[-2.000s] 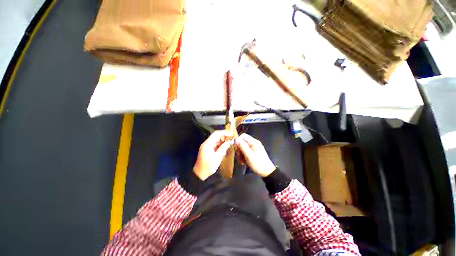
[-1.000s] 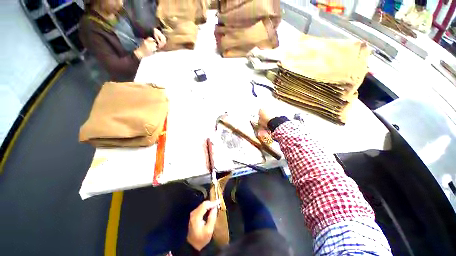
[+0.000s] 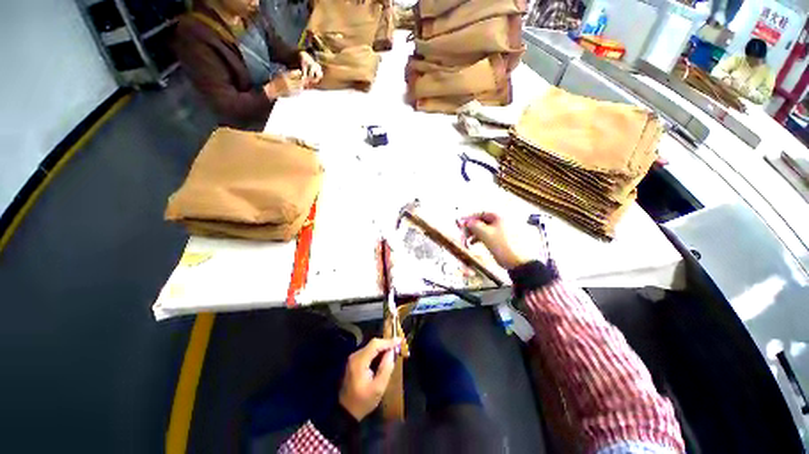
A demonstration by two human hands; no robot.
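Note:
My left hand [image 3: 367, 379] holds a narrow tan-brown piece [image 3: 395, 395] over my lap, at the end of a narrow bar [image 3: 386, 270] that juts from the table edge. My right hand [image 3: 495, 238] is over the table, right of the claw hammer [image 3: 452, 246], with thumb and fingertips close together; whether they pinch a small part cannot be told. The claw hammer lies with its head away from me. A small hammer [image 3: 539, 223] lies partly behind my right wrist. A thin dark tool [image 3: 452, 291] lies at the table edge.
A brown stack [image 3: 253, 182] and red strip [image 3: 302, 257] are on the left of the white table [image 3: 341, 199]. A layered brown stack [image 3: 581, 160] and dark pliers [image 3: 479, 166] are right. A small black item [image 3: 377, 136] and more brown stacks [image 3: 466, 53] are farther back. A person [image 3: 235, 66] sits far left.
My right hand left the brown piece and reached over the table; since a second ago it has drawn slightly nearer. My left hand stays on the piece. The view has tilted up.

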